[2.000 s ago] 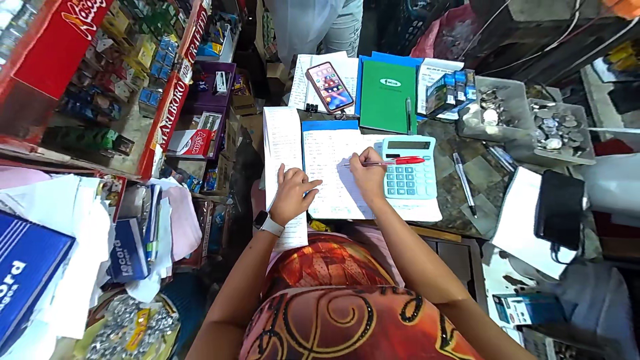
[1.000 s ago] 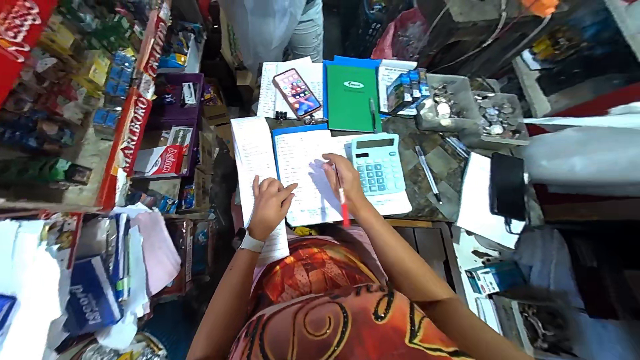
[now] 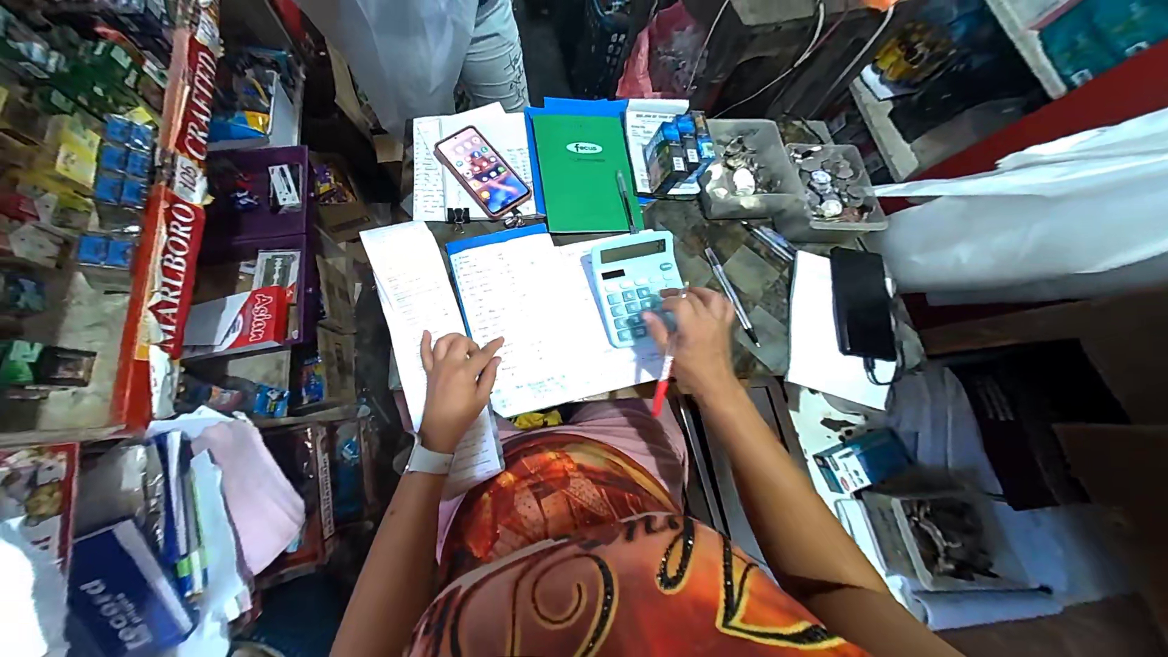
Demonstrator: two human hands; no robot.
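My left hand, a band on its wrist, rests fingers spread on a long written paper slip and the edge of a written sheet. A red-capped pen is held in my right hand, whose fingers touch the keys of a light blue calculator. The calculator lies on the right part of the papers. Beyond them are a lit smartphone on more papers and a green notebook with a dark pen on it.
Two plastic tubs of coins stand at the table's back right, beside small blue boxes. A pen and a black pouch lie at right. Shelves of packets line the left. A person's legs show behind the table.
My right hand has moved right from the written sheet onto the calculator, the red-capped pen still in it. My left hand has stayed on the papers.
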